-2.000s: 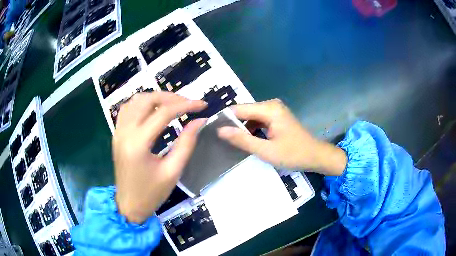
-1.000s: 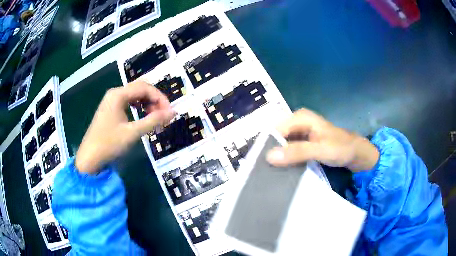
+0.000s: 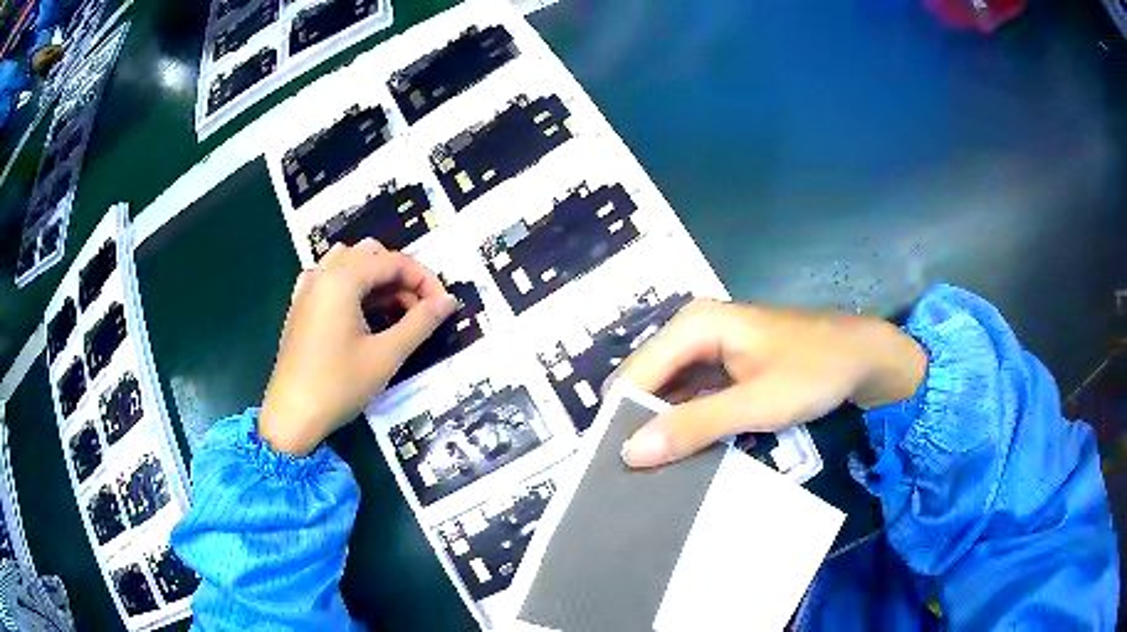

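Observation:
A white tray (image 3: 593, 136) holds black circuit boards in two columns of shallow pockets. My left hand (image 3: 358, 333) is over a board (image 3: 457, 324) in the left column, thumb and fingertips pinched together; whether a tiny piece is between them cannot be told. My right hand (image 3: 754, 377) holds a white release liner sheet (image 3: 760, 537) with a grey rectangle (image 3: 618, 525) on it, thumb on top. The sheet covers the lower right part of the tray. A shiny, silvery board (image 3: 470, 438) lies below my left hand.
Another tray with boards (image 3: 155, 444) lies at the left, one at the top (image 3: 278, 74) and one at the far upper left (image 3: 56, 198). The dark green mat (image 3: 210, 296) lies between them. A red object (image 3: 976, 10) is cut off at the top right. Blue sleeves cover my forearms.
My left hand has moved slightly right and down over the left-column board. My right hand and the sheet have shifted a little left. Two seconds ago both hands met at the sheet's edge.

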